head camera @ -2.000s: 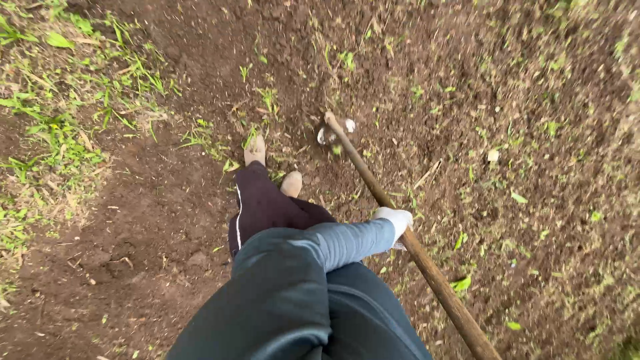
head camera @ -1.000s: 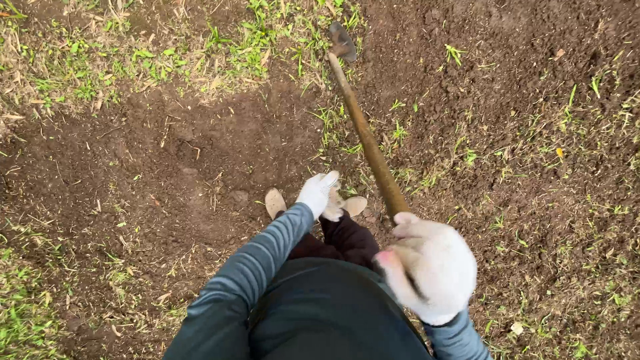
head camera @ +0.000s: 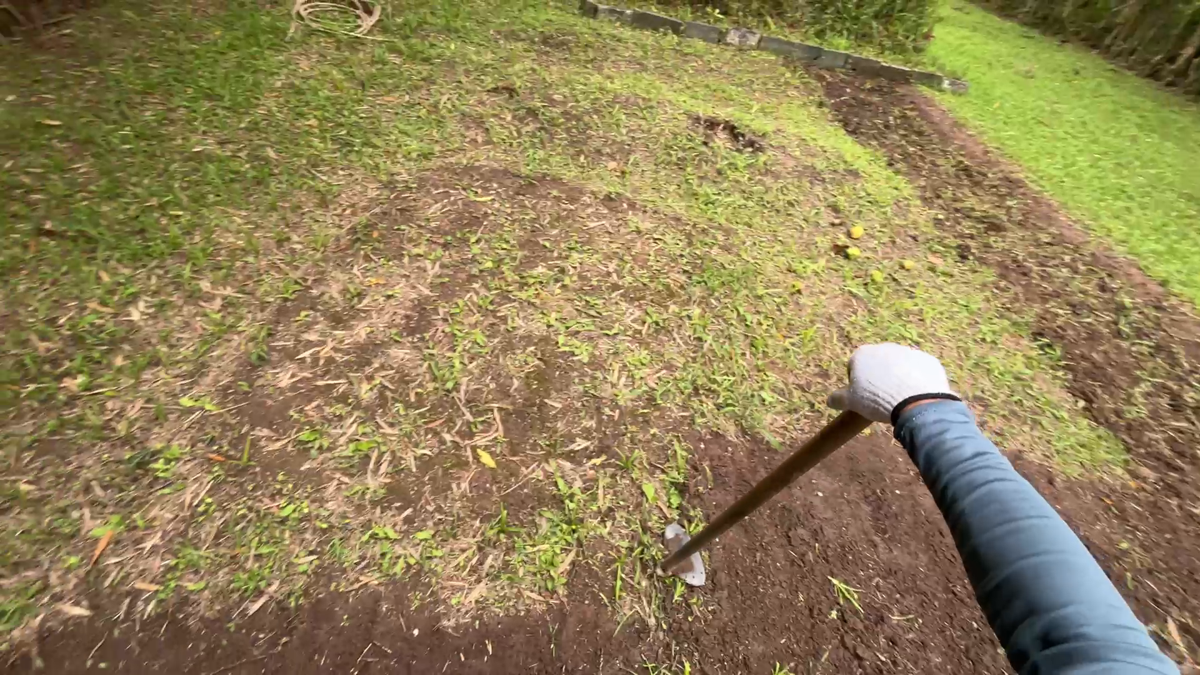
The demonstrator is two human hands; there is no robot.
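My right hand (head camera: 891, 380), in a pale knit work glove with a dark cuff edge, is closed on the top end of a long-handled hoe's wooden handle (head camera: 773, 483). The handle slants down to the left. Its metal blade (head camera: 686, 555) rests at the ground, where a weedy patch meets bare brown soil (head camera: 816, 562). A blue-grey sleeve covers my right arm. My left hand is out of view.
Patchy grass and dry leaves (head camera: 450, 328) spread ahead. Several yellow-green fruits (head camera: 853, 252) lie on the right. A low block edging (head camera: 741, 37) crosses the back, and a coiled pale rope or hose (head camera: 336, 16) lies back left. A strip of turned soil (head camera: 994, 187) borders brighter lawn (head camera: 1097, 131).
The view has tilted up from my feet to the ground ahead. My left hand, seen near my shoes one second ago, has left view. The right hand is still on the handle.
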